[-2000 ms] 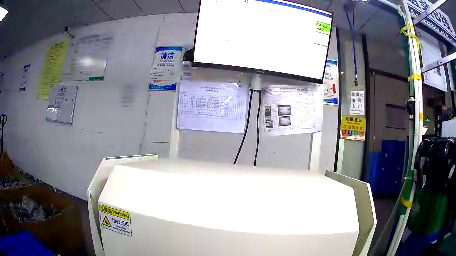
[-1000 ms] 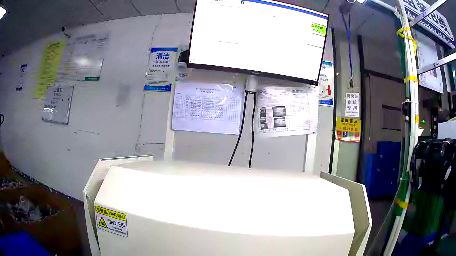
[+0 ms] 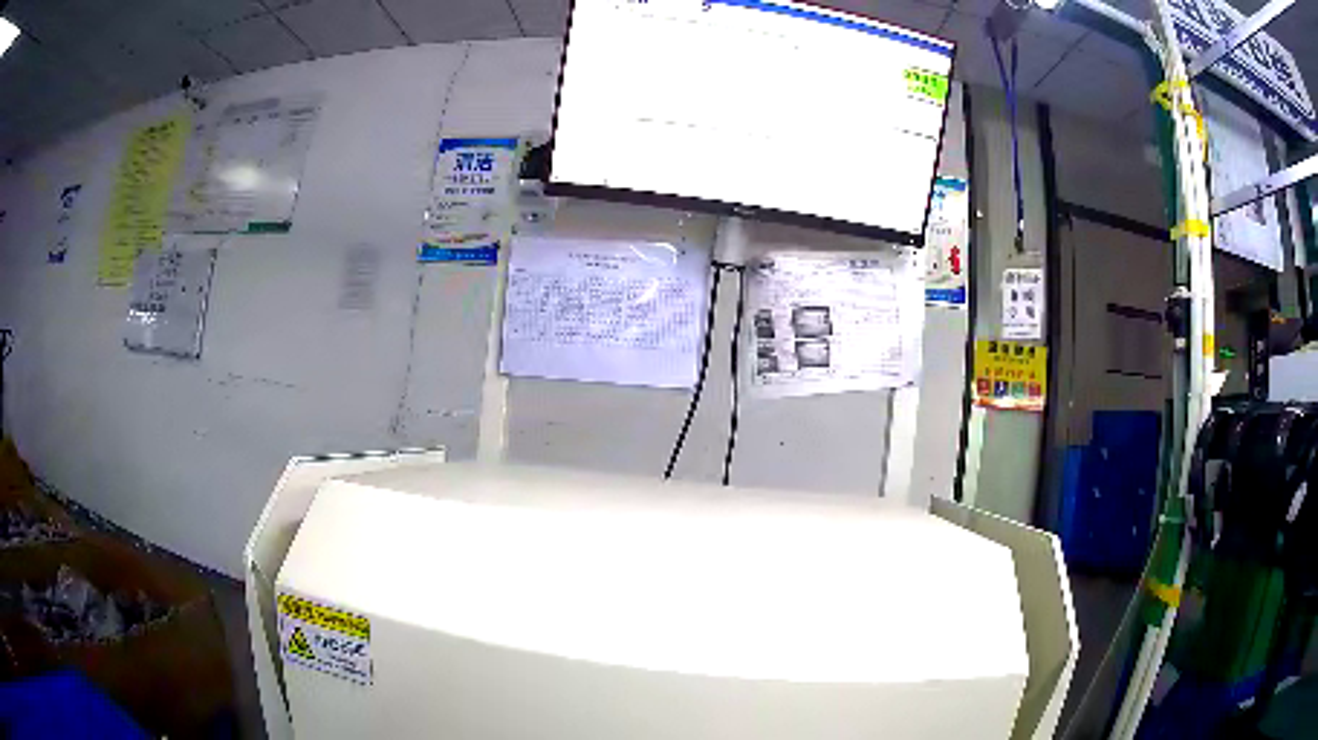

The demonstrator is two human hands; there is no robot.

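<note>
The large cream-white test box [image 3: 651,578] fills the lower middle of the view, with a yellow warning label [image 3: 325,636] at its left front. Its lower front is cut off by the picture's bottom edge. The wide monitor [image 3: 752,116] above it shows a bright, mostly white screen with a small green patch at the right. Neither my left hand nor my right hand is in the picture.
A carton of bagged parts [image 3: 109,622] and part of a blue bin [image 3: 65,708] are at the lower left. Black headphones [image 3: 1260,463] hang at the right, beyond a pale upright post [image 3: 1192,362]. Blue containers [image 3: 1113,492] stand behind. Posted sheets [image 3: 604,312] hang on the wall.
The view has shifted slightly with my head. The test box and monitor show no clear change otherwise, and no hand has come into view.
</note>
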